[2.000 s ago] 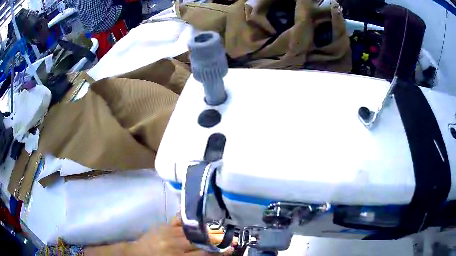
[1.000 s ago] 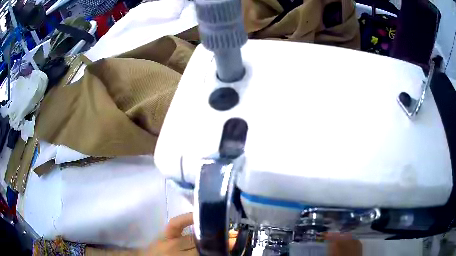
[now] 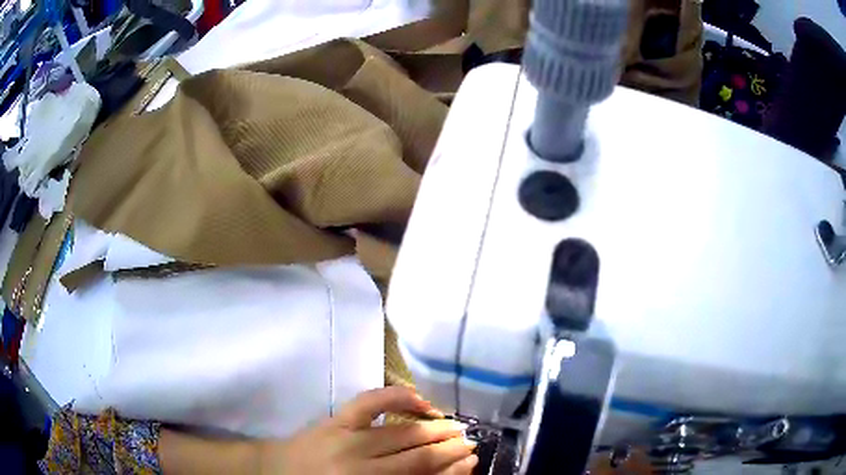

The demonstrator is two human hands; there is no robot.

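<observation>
My left hand (image 3: 385,436) lies at the bottom centre, fingertips beside the metal parts under the sewing machine head (image 3: 519,241). Its fingers rest flat on work whose part beneath them I cannot make out. A white cloth (image 3: 232,343) with a straight seam line lies behind the hand. Brown ribbed fabric (image 3: 297,148) lies draped beyond it, with an edge running down beside the machine head towards my fingers. The presser foot area is mostly hidden. My right hand cannot be made out; the machine head covers that side.
A grey ribbed knob (image 3: 575,65) stands on the machine head. White scraps (image 3: 56,139) and brown cut pieces (image 3: 37,269) lie at the left edge. A dark patterned cloth (image 3: 737,88) and a dark maroon thing (image 3: 807,93) are at the upper right.
The view has shifted, so the machine head sits further right and more brown fabric shows. My left hand shows more fully. A blurred skin-coloured patch under the head is gone from sight.
</observation>
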